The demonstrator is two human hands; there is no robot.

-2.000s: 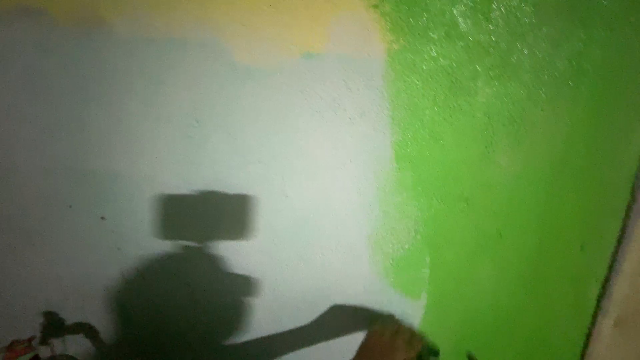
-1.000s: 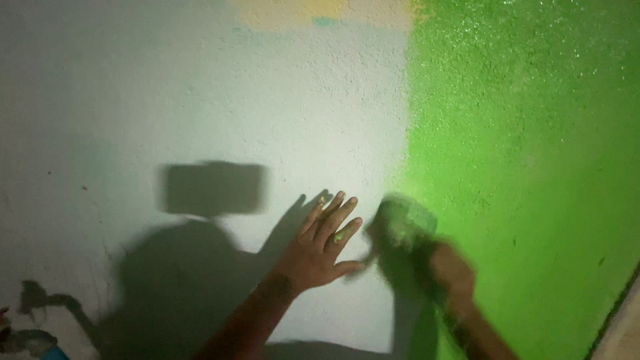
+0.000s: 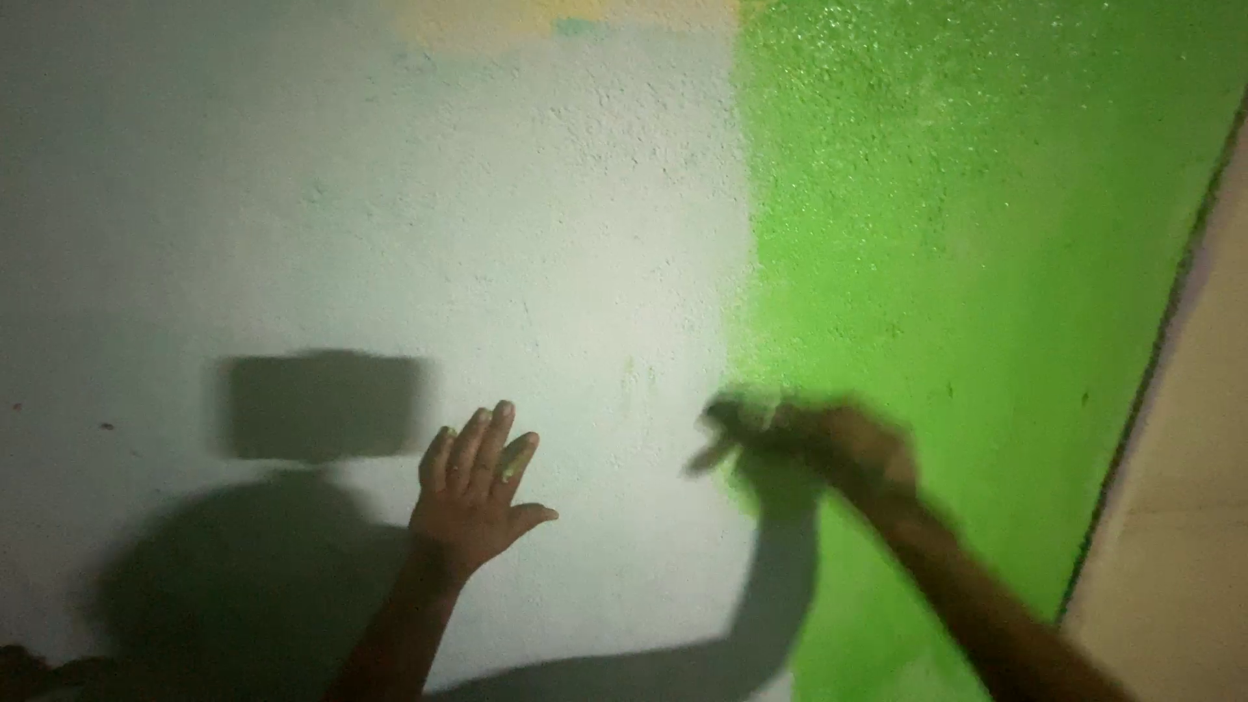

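Observation:
My left hand (image 3: 473, 487) rests flat against the pale wall (image 3: 546, 292), its fingers spread and nothing in it; a smear of green paint marks one finger. To the right, my right hand (image 3: 843, 439) is blurred by motion over the border between the pale surface and the bright green paint (image 3: 936, 292). Its fingers are closed around a dark tool, perhaps a paintbrush, whose shape is too blurred to make out. The tool's end lies near the ragged left edge of the green area.
Yellow paint (image 3: 487, 24) crosses the top of the wall. A dark line (image 3: 1150, 380) runs down the green area's right side, beside a beige surface (image 3: 1180, 507). Shadows of a head, an arm and a boxy shape (image 3: 327, 405) fall on the pale wall. Dark, unclear shapes fill the lower left corner.
My left hand, absent two seconds ago, is on the wall and has moved left from its place one second ago. My right hand's pose has changed, with the dark tool still in it.

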